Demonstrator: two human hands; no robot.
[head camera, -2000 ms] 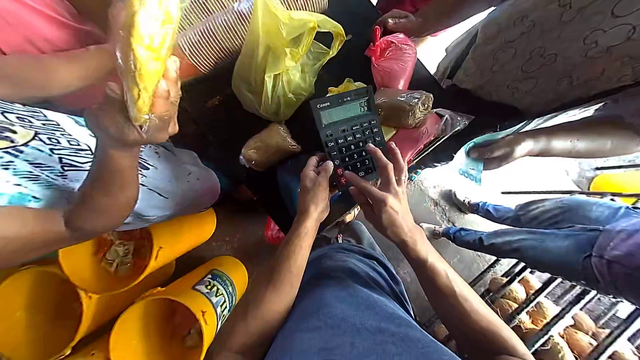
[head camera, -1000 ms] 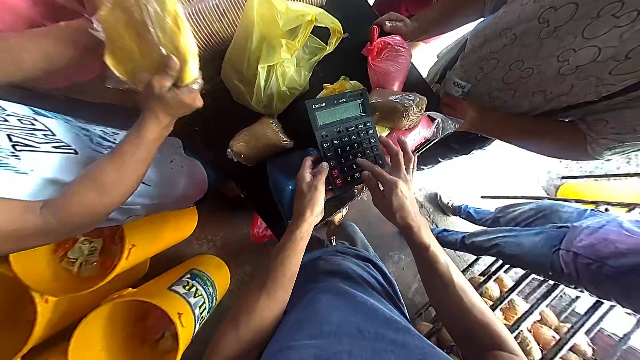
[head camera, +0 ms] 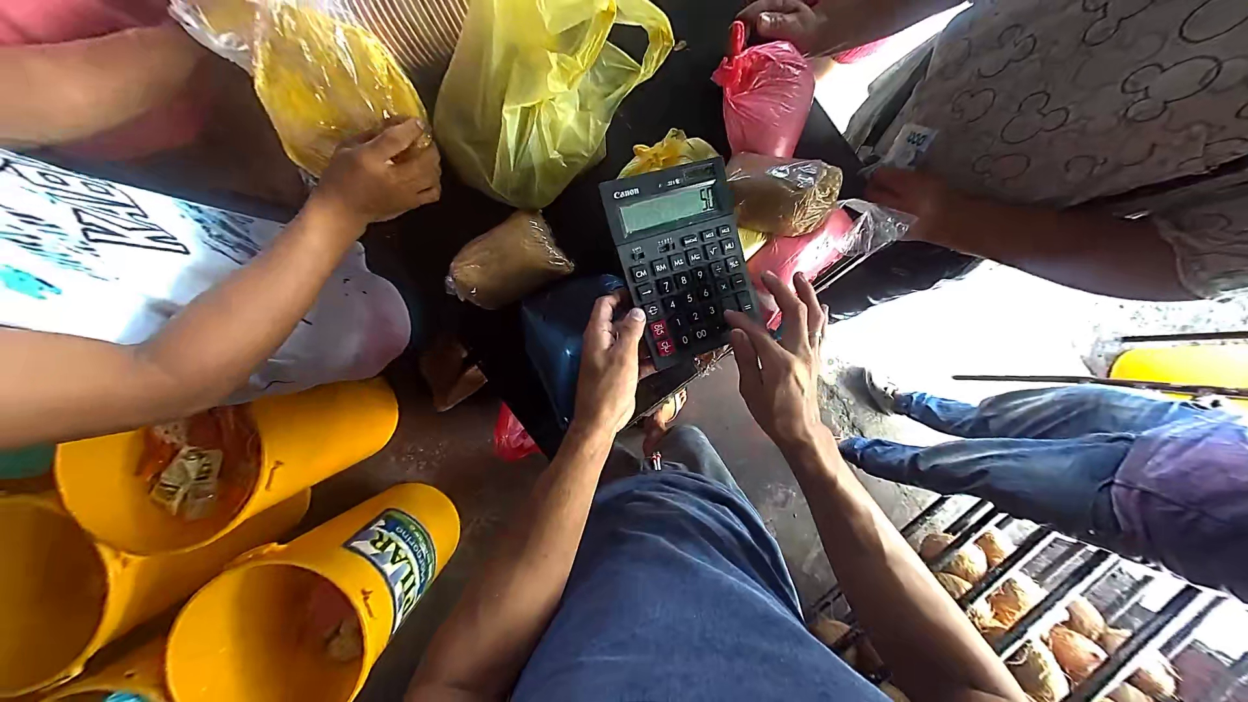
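Note:
My left hand (head camera: 612, 366) grips the lower left edge of a black Canon desk calculator (head camera: 682, 263), its thumb by the red keys. My right hand (head camera: 780, 366) has its fingers spread at the calculator's lower right keys and holds nothing. Digits show on the calculator's display. Around it on a black table lie a clear bag of brown stuff (head camera: 512, 261) to the left, another brown packet (head camera: 786, 193) behind to the right, a standing yellow plastic bag (head camera: 531, 107) and a knotted pink plastic bag (head camera: 767, 97).
At the left, a person's hand (head camera: 385, 175) holds a clear bag of yellow stuff (head camera: 331, 88). Several yellow buckets (head camera: 322, 448) stand at lower left, one with banknotes (head camera: 187, 480) inside. Another person is at upper right. Coconuts (head camera: 1014, 597) lie behind black bars at lower right.
The other person's hand with the bag of yellow stuff has come lower and nearer to the yellow plastic bag. The calculator has stayed in my left hand, my right hand at its keys.

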